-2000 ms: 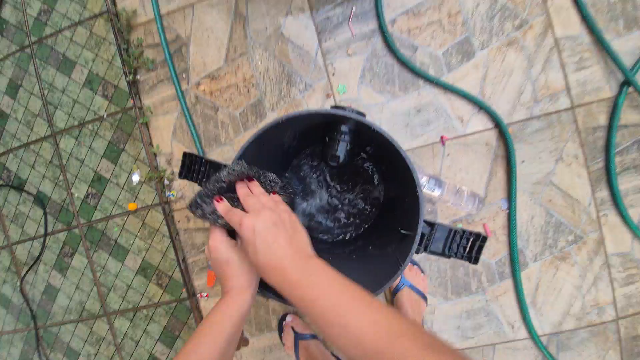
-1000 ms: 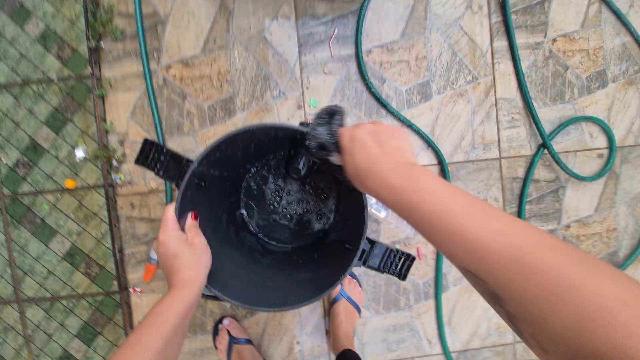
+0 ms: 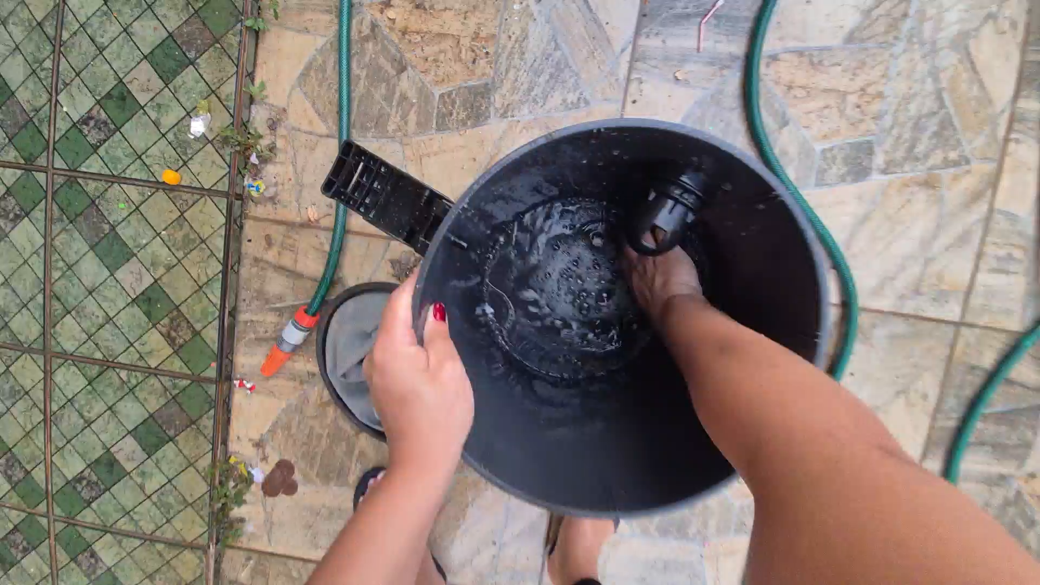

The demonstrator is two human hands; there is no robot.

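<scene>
A round black plastic tub [image 3: 617, 455] with soapy-looking water [image 3: 569, 284] at its bottom fills the middle of the head view. My left hand [image 3: 422, 378] grips its left rim, thumb inside. Deep in the tub is my right hand [image 3: 662, 280], just below a black elbow fitting [image 3: 670, 213] on the inner wall; its fingertips are hidden, and whether they hold anything cannot be seen. One black clip latch [image 3: 386, 195] sticks out from the tub's upper left side.
A green hose [image 3: 333, 236] with an orange-tipped connector [image 3: 288, 341] lies left of the tub. Beside it is a round black-rimmed thing with grey inside [image 3: 349, 357]. More green hose [image 3: 760, 106] curves at right. Metal grating [image 3: 50, 268] borders the stone-look tiles. Feet are below the tub.
My right hand has moved from the tub's upper rim, where it held a dark scrubbing pad, down into the tub. My left hand remains on the left rim. The view is closer.
</scene>
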